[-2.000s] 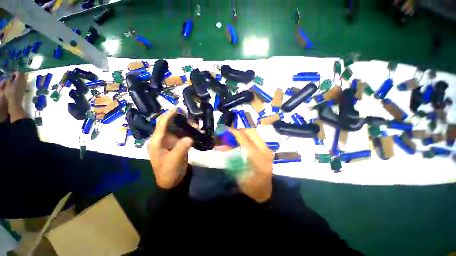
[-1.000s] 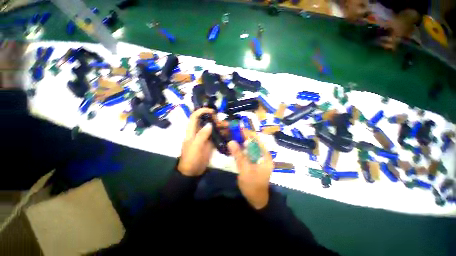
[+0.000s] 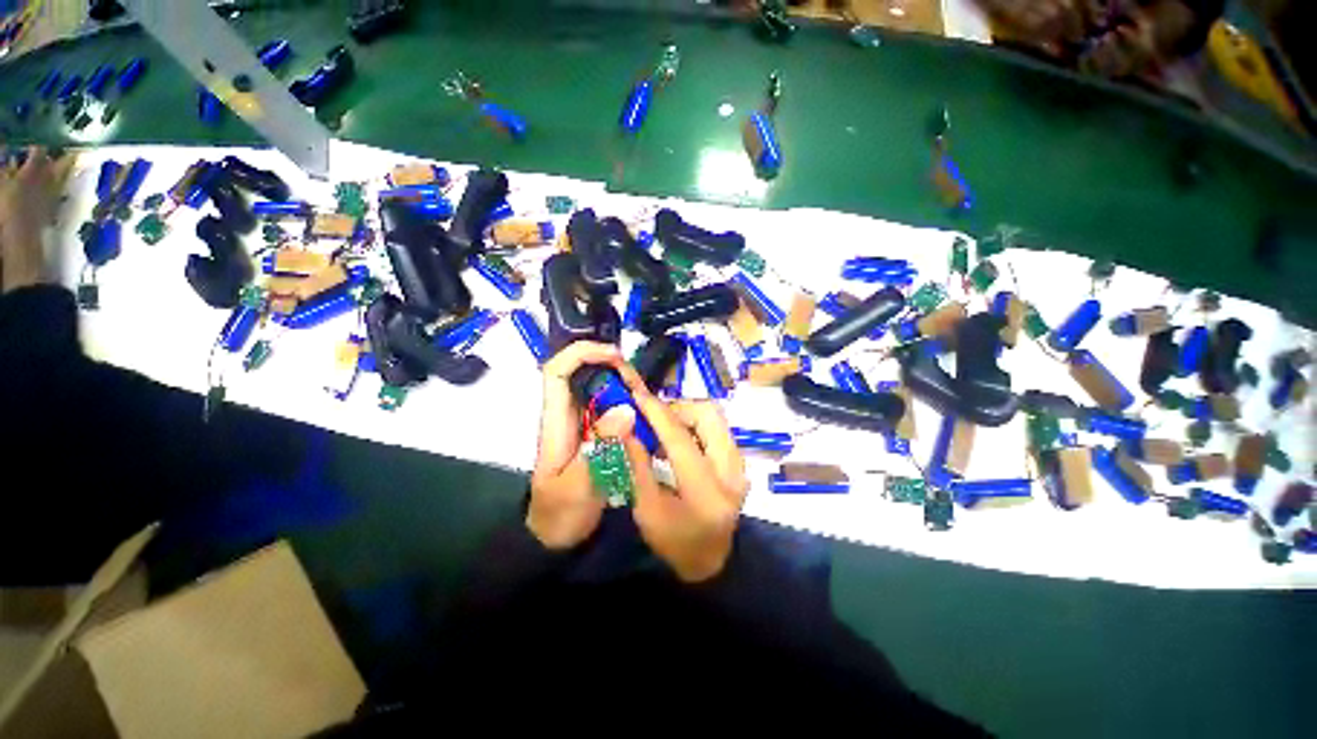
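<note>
My left hand (image 3: 566, 448) is closed around a black housing (image 3: 589, 383), mostly hidden by the fingers. My right hand (image 3: 690, 484) holds a blue battery cell (image 3: 613, 394) at the housing's near end; how far in it sits I cannot tell. A green circuit board (image 3: 610, 472) hangs from the cell by thin red wires between my two hands. Both hands are together over the near edge of the white sheet (image 3: 491, 412).
Black housings (image 3: 426, 267) and battery-and-board assemblies (image 3: 809, 479) lie in loose piles along the sheet. The green conveyor belt (image 3: 852, 130) carries scattered cells beyond. A metal bar (image 3: 238, 87) crosses at upper left. Another person's hand (image 3: 26, 217) is at far left. An open carton (image 3: 224, 650) stands at lower left.
The cell has moved from beside the housing to its near end, and my hands have closed together. The circuit board now hangs between them. The camera view has shifted.
</note>
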